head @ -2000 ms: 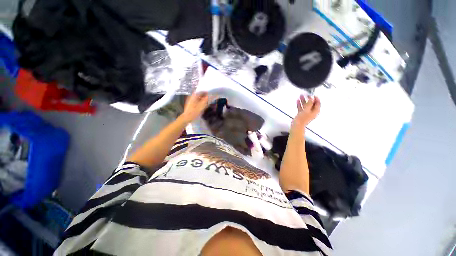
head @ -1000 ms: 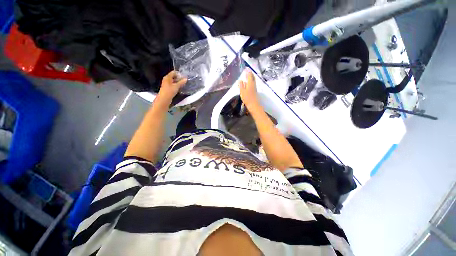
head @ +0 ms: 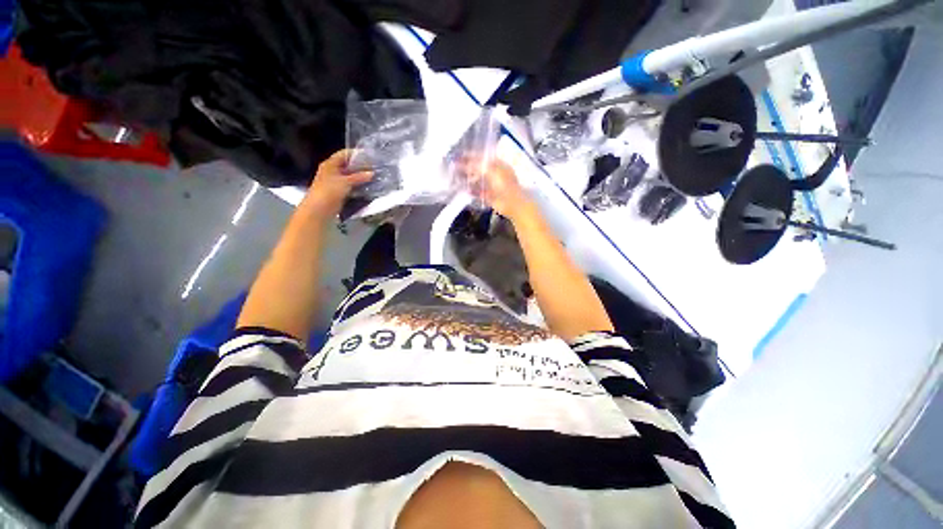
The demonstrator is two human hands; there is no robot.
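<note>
A clear polybag (head: 398, 139) is held up in front of me, see-through and crinkled, with a dark part at its left. My left hand (head: 339, 178) grips its lower left edge. My right hand (head: 490, 180) is at its right end, with the film over or against the fingers; the hand looks partly hidden by glare and film. I cannot tell whether the bag holds anything.
Black garments (head: 227, 83) heap at the left and top. Small dark bundles (head: 616, 182) lie by two black spool discs (head: 707, 134) under a pale pole (head: 744, 39). Dark cloth pieces (head: 496, 253) and black fabric (head: 662, 351) lie nearer. A red crate (head: 62, 119) and blue crate (head: 47, 248) stand left.
Both hands moved left from the tray to the clear polybag. Since a second ago the bag has been lifted and spread between them. The view has turned, shifting the discs right.
</note>
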